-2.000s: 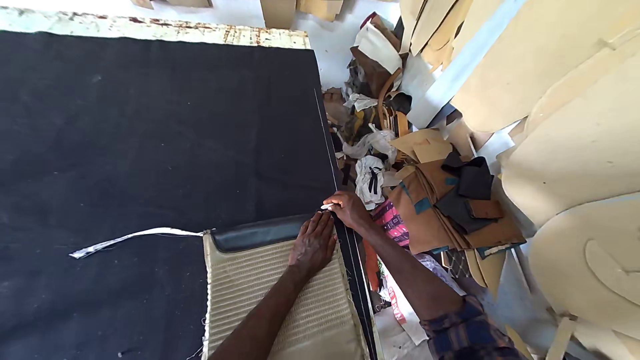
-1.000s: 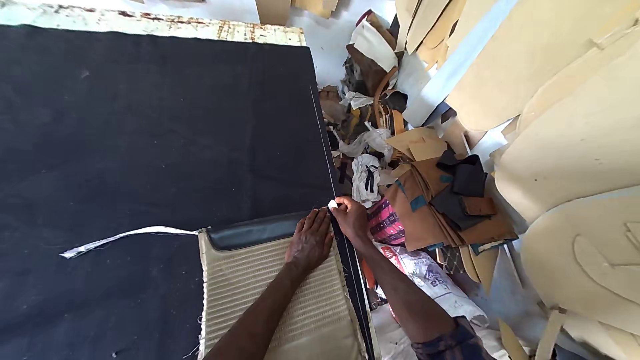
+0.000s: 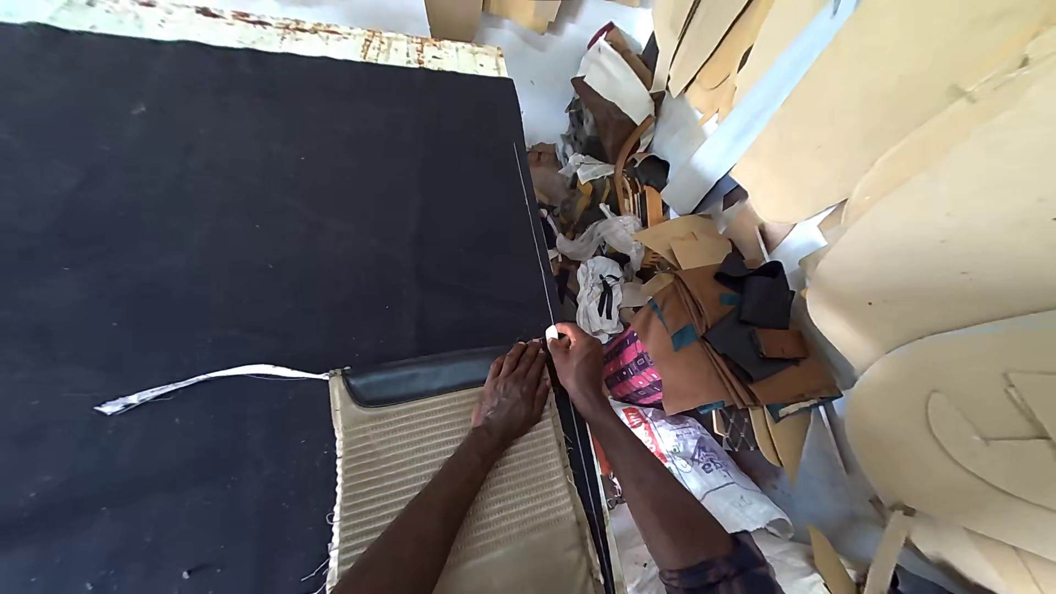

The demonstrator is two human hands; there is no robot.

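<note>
My left hand lies flat with its fingers on the upper right corner of a beige ribbed panel that has a dark smooth strip along its top. Beside it, my right hand pinches a small white piece, perhaps chalk, at the edge of the black fabric. A thin white line runs along that edge, above and below my right hand. From the panel's upper left corner a narrow white strip trails over the fabric.
The table's worn, rusty edge shows past the fabric at the top. Right of the table lie heaped scraps, folded brown material, a pink patterned cloth and a printed white sack. Large tan sheets stand at the far right.
My right hand has shifted slightly with the white piece, staying at the fabric's edge beside the panel's corner. My left hand has stayed pressed on the panel.
</note>
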